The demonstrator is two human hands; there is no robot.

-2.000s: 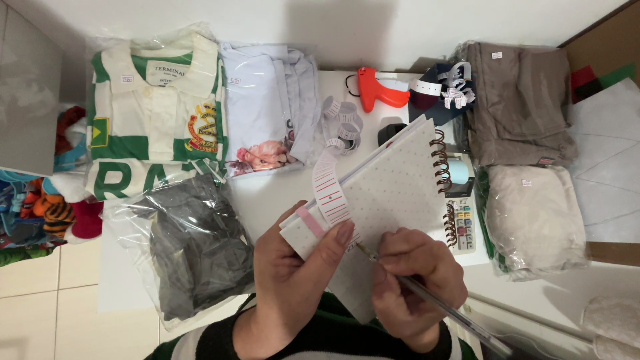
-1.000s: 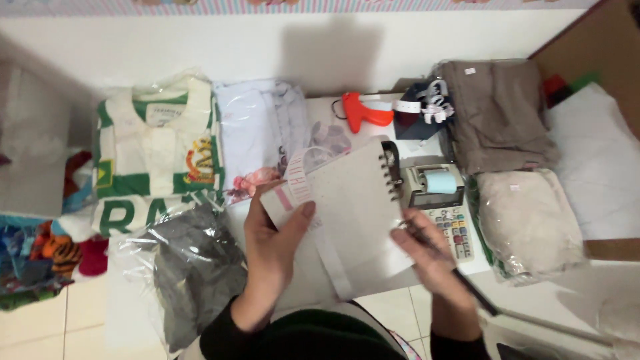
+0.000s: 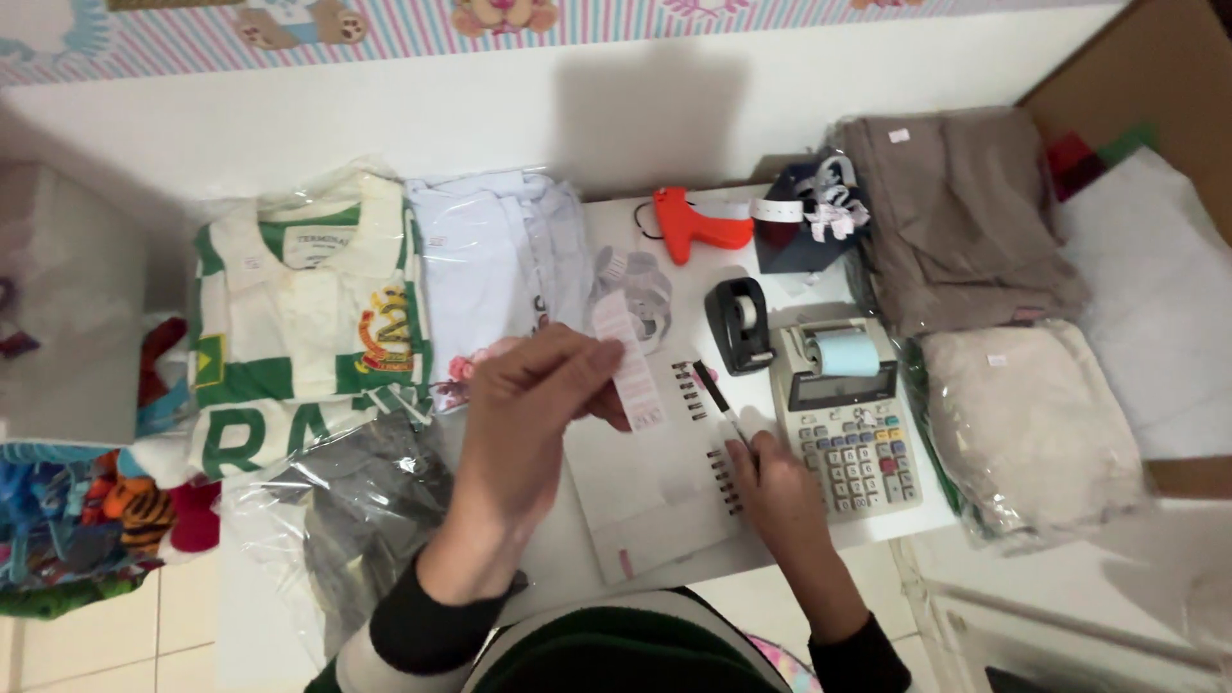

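Observation:
My left hand (image 3: 534, 414) pinches a strip of pink-lined paper labels (image 3: 630, 366) between thumb and fingers, held above the desk. A spiral notebook (image 3: 654, 500) lies on the desk just below and to the right of it. My right hand (image 3: 775, 486) rests at the notebook's coil edge, its fingers on a pen (image 3: 717, 395) that points up and away. Right of that hand sits a printing calculator (image 3: 852, 423) with a blue paper roll. A black tape dispenser (image 3: 739, 327) stands behind the pen. A loose curl of translucent strip (image 3: 640, 289) lies beyond the labels.
An orange tagging gun (image 3: 698, 226) and a dark box (image 3: 794, 245) with paper strips stand at the back. Bagged garments flank them: a green-and-white shirt (image 3: 308, 327), white clothing (image 3: 491, 260), dark grey clothing (image 3: 375, 510), brown cloth (image 3: 962, 212) and beige cloth (image 3: 1030, 423).
The notebook, held up in my left hand before, now lies on the desk. My left hand now holds only the label strip. My right hand has lowered the pen to the notebook's coil edge.

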